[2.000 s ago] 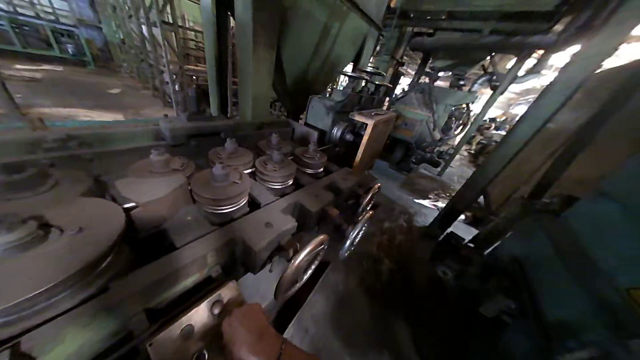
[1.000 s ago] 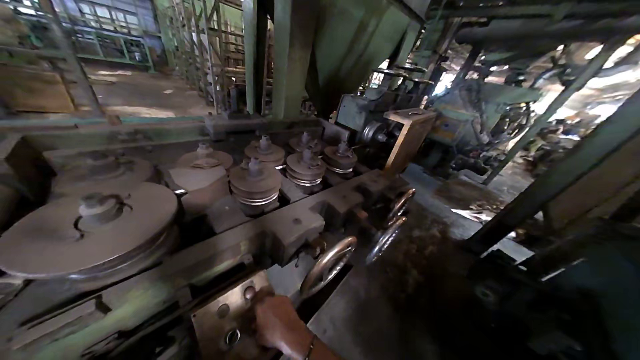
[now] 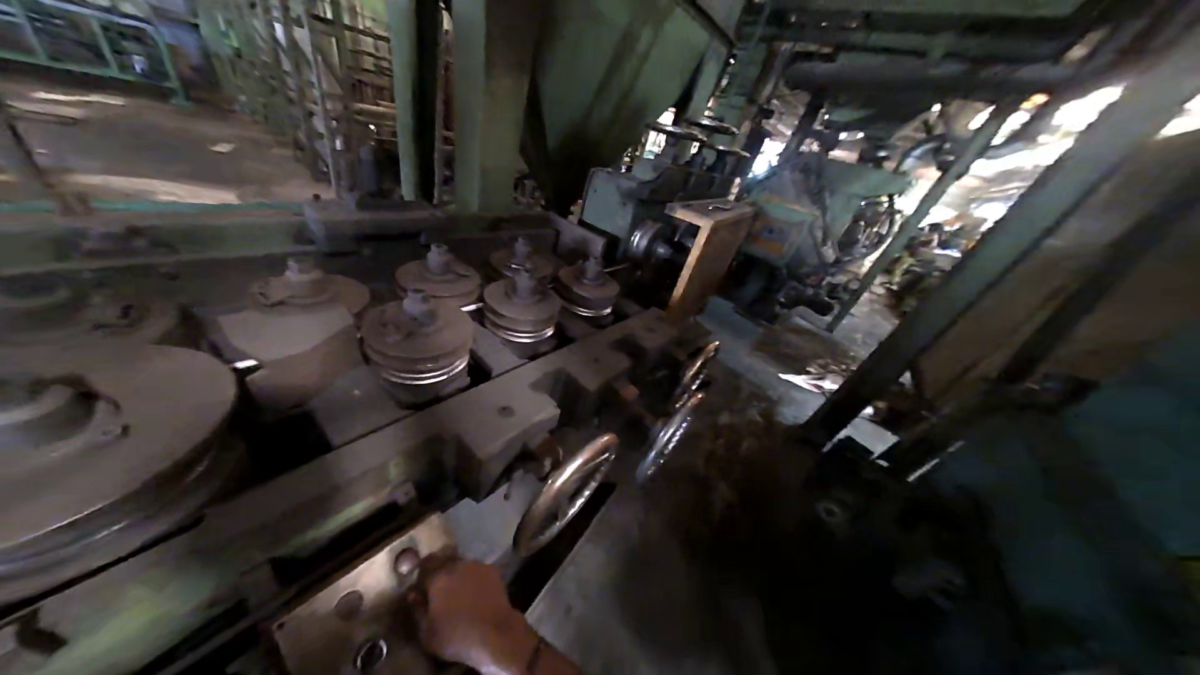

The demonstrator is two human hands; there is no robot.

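At the bottom centre, my right hand (image 3: 473, 609), with a dark band at the wrist, rests at a worn metal control panel (image 3: 323, 623) with round buttons. Its fingers are bent over the panel's right part; what lies under them is hidden, so a grip cannot be told. A metal handwheel (image 3: 566, 494) stands just beyond the hand. Behind the panel, the green machine bed carries grooved steel rollers (image 3: 417, 342) and a large disc-shaped roller (image 3: 141, 412) at the left. My left hand is not in view.
Two more handwheels (image 3: 670, 437) project from the machine's right side. Farther back stand a wooden stand (image 3: 708, 258) and a green machine housing (image 3: 614, 202). Slanted steel beams (image 3: 994, 253) cross the right side. A green column (image 3: 487, 112) rises behind the rollers.
The view has shifted about. My right hand stays at the control panel throughout; no other plain change shows.
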